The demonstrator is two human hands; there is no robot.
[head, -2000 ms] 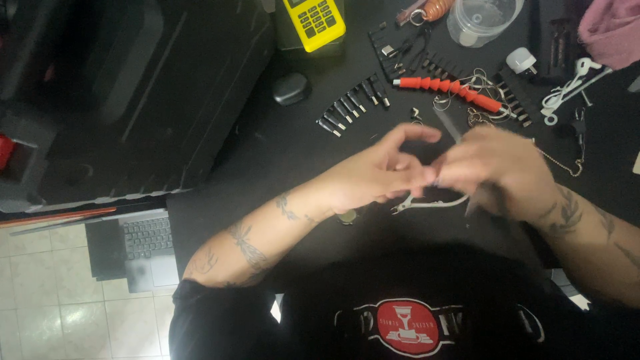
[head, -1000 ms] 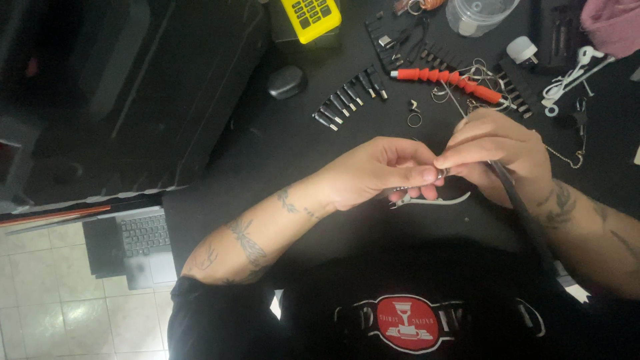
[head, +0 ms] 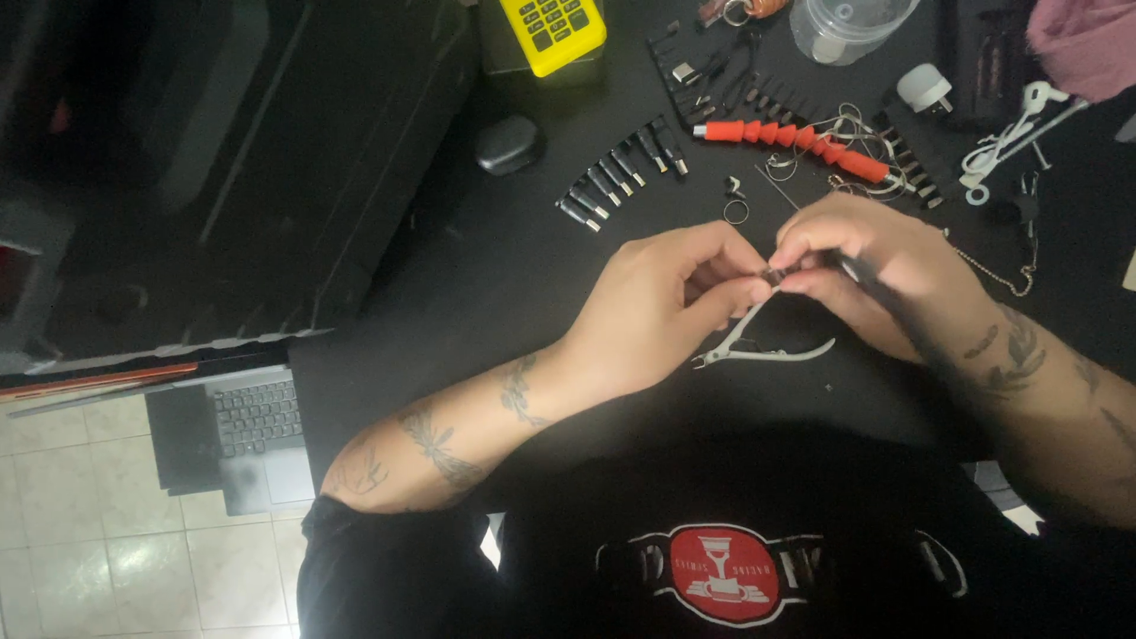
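My left hand [head: 670,306] and my right hand [head: 874,266] meet above the black table, fingertips pinching a small dark metal piece [head: 774,277] between them. A dark strap-like strip [head: 896,311], blurred, runs from my right hand down along the forearm. Just under the fingers lies a pair of metal nippers [head: 754,353], partly covered by the hands. Beyond the hands rest a small metal ring [head: 736,211] and a thin metal rod [head: 781,188]. What the small piece is exactly cannot be told.
An orange flexible shaft [head: 799,140] lies among wires, rings and bits. Several black-and-silver connector tips [head: 612,177] form a row. Around them are a yellow keypad device [head: 559,31], a dark oval case [head: 508,144], a clear plastic tub [head: 843,27], a white plug [head: 924,89] and a ball chain [head: 994,277].
Both hands were blurred in motion two seconds ago and are now steadier, fingertips together. The dark strip at my right hand has shifted its angle.
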